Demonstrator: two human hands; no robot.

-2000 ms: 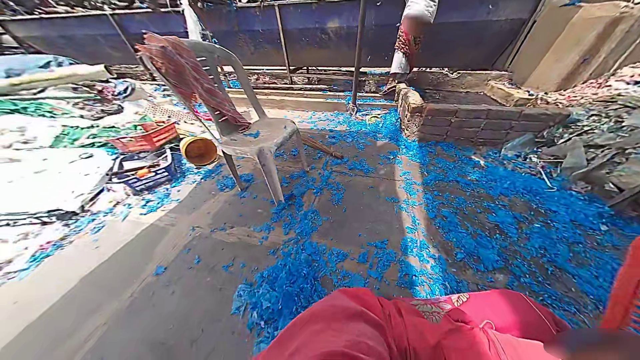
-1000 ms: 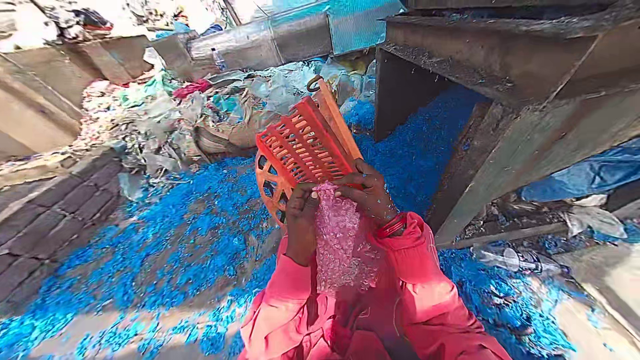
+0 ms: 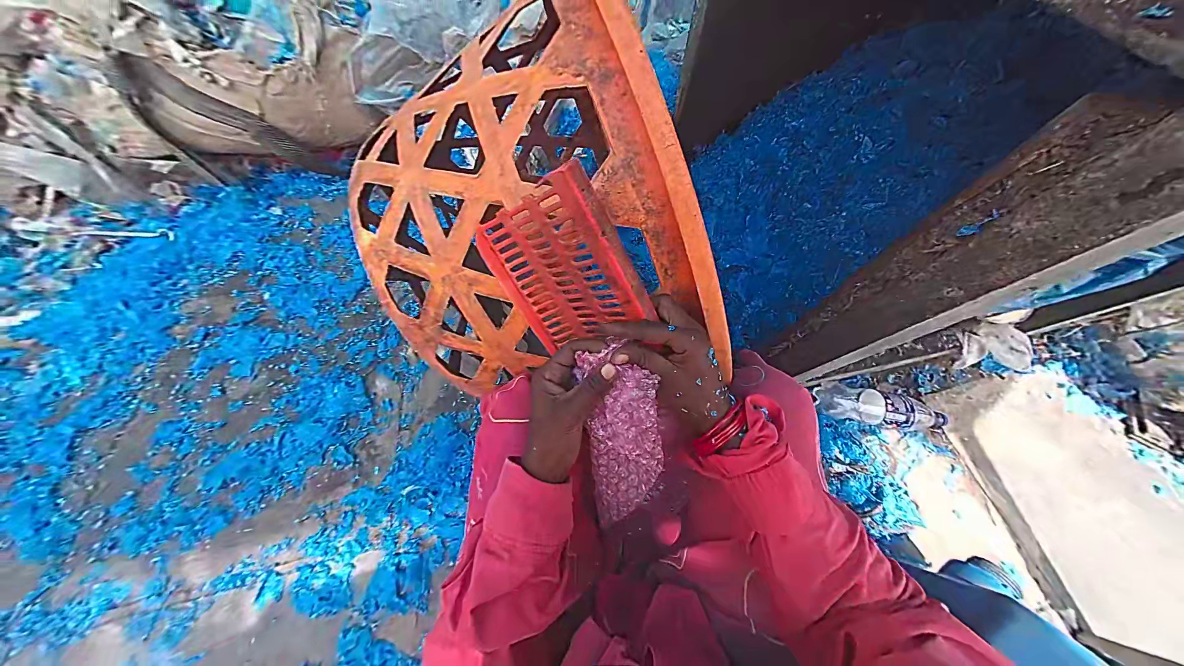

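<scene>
A piece of pink bubble wrap [image 3: 629, 449] hangs between my hands over my lap. My left hand [image 3: 564, 398] pinches its upper left edge between thumb and fingers. My right hand [image 3: 680, 365], with bits of blue plastic stuck to its back and red bangles at the wrist, grips the upper right edge. Just beyond my fingers a red slotted plastic piece [image 3: 560, 254] leans at a slant against an orange plastic lattice basket [image 3: 462, 264]. The basket is tipped on its side, its rim running down to beside my right hand.
Blue plastic shreds [image 3: 231, 370] cover much of the ground at left. More shreds lie between dark metal walls [image 3: 971, 213] at right. A clear plastic bottle [image 3: 883, 408] lies right of my knee. Sacks and plastic waste [image 3: 268, 74] are heaped at the upper left.
The view has swung from a plastic chair to my lap, then moved closer over the basket. Both hands stay on the bubble wrap, which they also held one second ago.
</scene>
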